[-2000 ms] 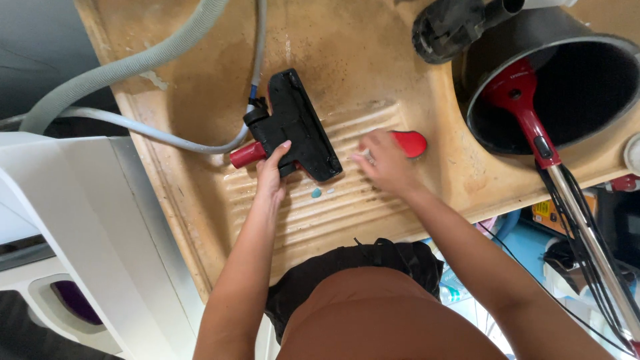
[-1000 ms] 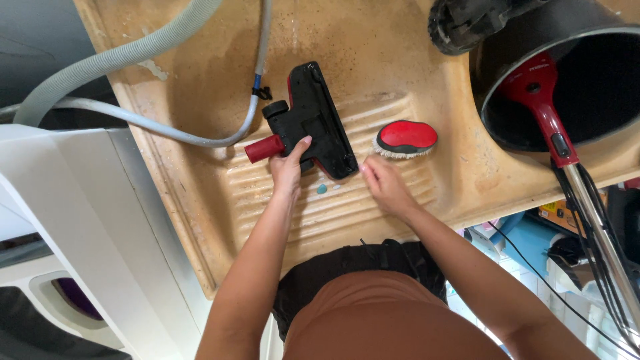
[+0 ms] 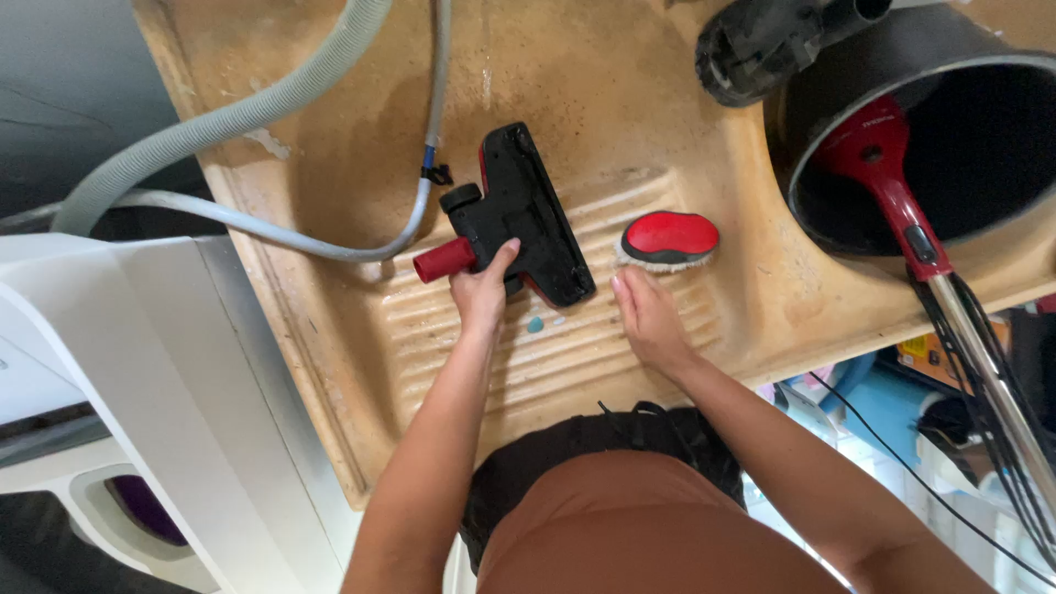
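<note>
My left hand [image 3: 485, 285] grips a black vacuum cleaner floor head [image 3: 528, 219] near its red neck [image 3: 444, 260], thumb on top, over the ribbed slope of a tan laundry sink [image 3: 445, 330]. The head's long underside faces up. To its right, my right hand [image 3: 643, 309] has its fingers drawn together just below a red-backed scrub brush [image 3: 672, 235] with pale bristles, which rests on the ribs; whether the fingertips pinch something small cannot be told. A small blue-green blob [image 3: 535, 324] lies on the ribs between the hands.
A grey corrugated hose [image 3: 223, 124] and a thinner pale hose [image 3: 322, 247] run into the sink from the left. At right, a dark bucket [image 3: 792, 190] holds a red vacuum handle piece [image 3: 883, 165], beside a black vacuum part [image 3: 755, 54]. A white appliance [image 3: 165, 346] stands at left.
My right hand moved away from in front of the brush, which partly hid behind it two seconds ago. My left hand stays on the floor head.
</note>
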